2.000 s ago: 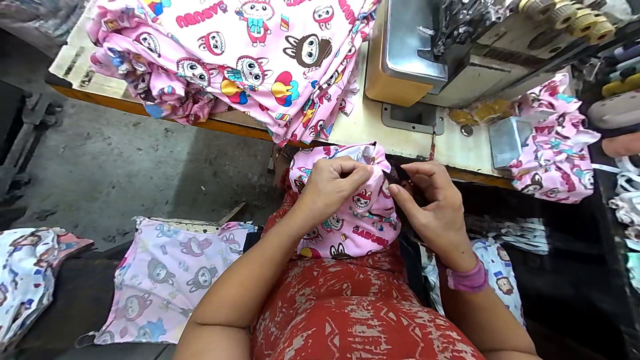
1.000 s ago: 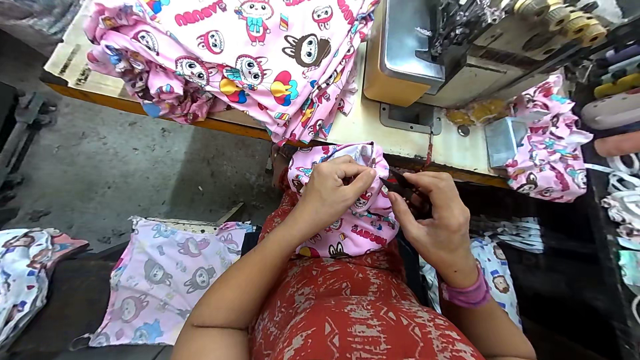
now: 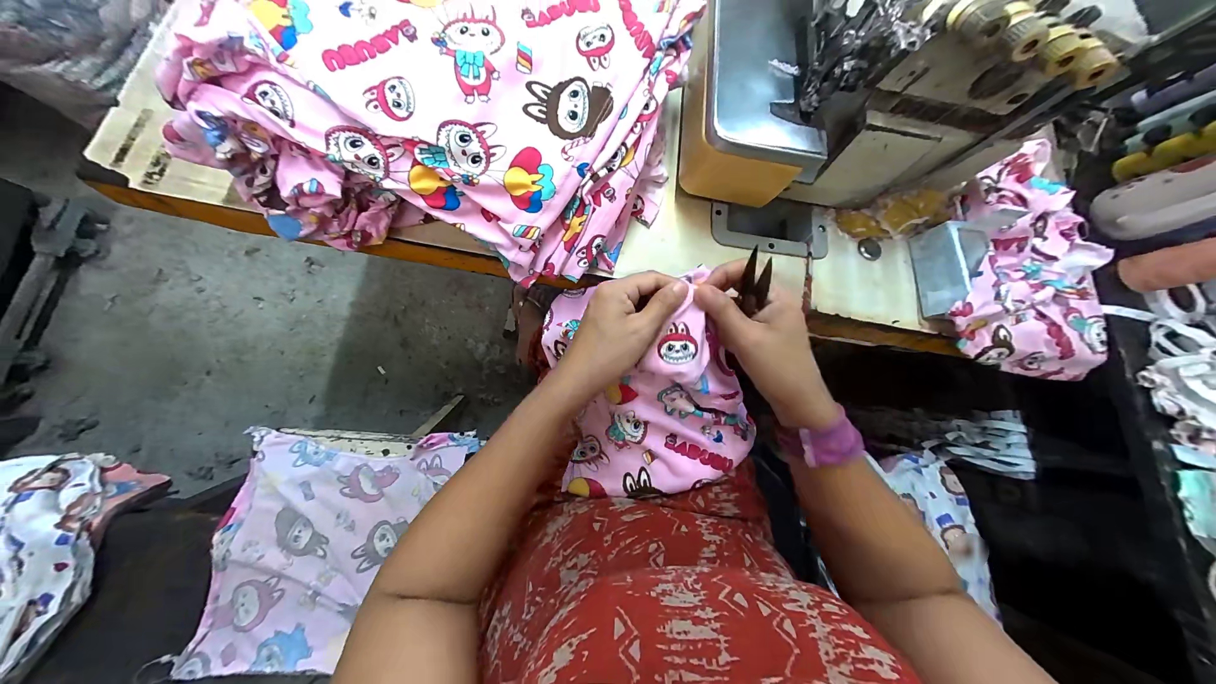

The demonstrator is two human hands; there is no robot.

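Note:
Both hands meet at the upper edge of a pink printed fabric piece point(image 3: 655, 427), which hangs over the lap. My left hand point(image 3: 622, 328) pinches that edge between thumb and forefinger. Close beside it, my right hand point(image 3: 760, 328) pinches the same edge with its thumb and forefinger. Dark thread snips point(image 3: 755, 275) are tucked in the right hand, with their two pointed blades apart and facing up. The fingers cover part of the fabric edge and the handles of the snips.
A pile of pink printed fabric point(image 3: 456, 114) lies on the machine table point(image 3: 655, 237), left of a sewing machine point(image 3: 750, 104). More pink fabric point(image 3: 1031, 275) hangs over the table's right side. Light pink fabric point(image 3: 313, 551) lies low at left. Thread cones point(image 3: 1168, 204) stand at right.
My right hand has moved in beside my left at the fabric's edge. The snips' blades now point up above the right hand. The left hand still pinches the fabric.

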